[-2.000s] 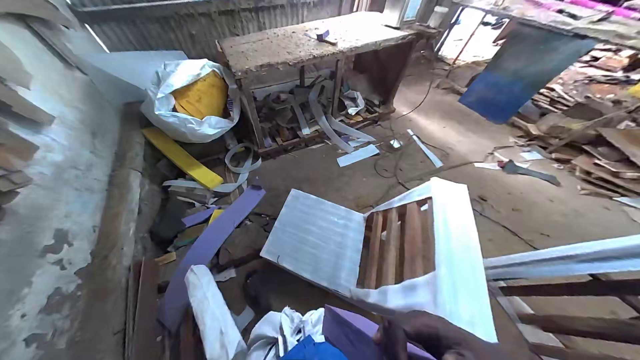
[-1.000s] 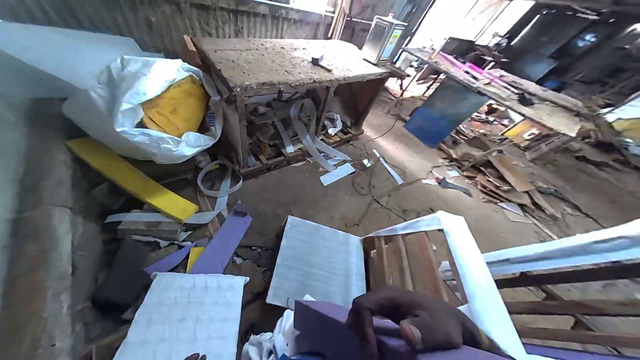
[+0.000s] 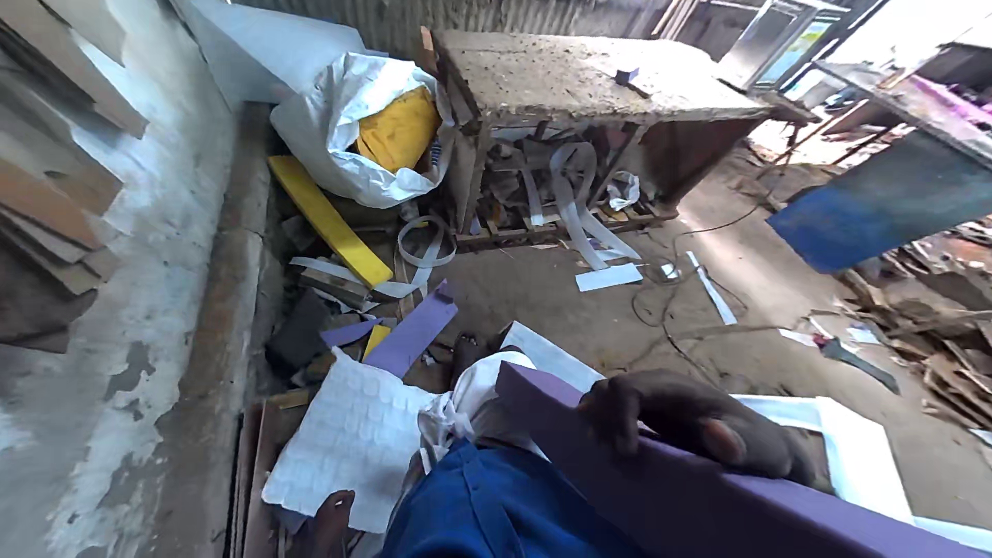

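My right hand (image 3: 690,422) is closed over the upper edge of a long purple foam piece (image 3: 620,480) that slants across my lap. At the lower left, the thumb of my left hand (image 3: 333,515) lies on a white, dimpled sheet (image 3: 356,434); its other fingers are hidden. Beyond and partly behind the purple piece is a wooden frame with white covering (image 3: 860,457), mostly hidden by my right hand and the foam. A white panel (image 3: 550,353) stands beside my leg.
A workbench (image 3: 542,74) stands ahead, with foam strips (image 3: 573,194) beneath. At its left is a white sack (image 3: 333,147) holding yellow material. A yellow foam strip (image 3: 329,221) and purple offcuts (image 3: 415,329) lie by the wall. A cable (image 3: 666,318) crosses the floor; wood scraps (image 3: 953,333) lie right.
My left hand and the white sheet have come further into view. The purple piece shows more fully under my right hand and covers more of the frame. The view has shifted.
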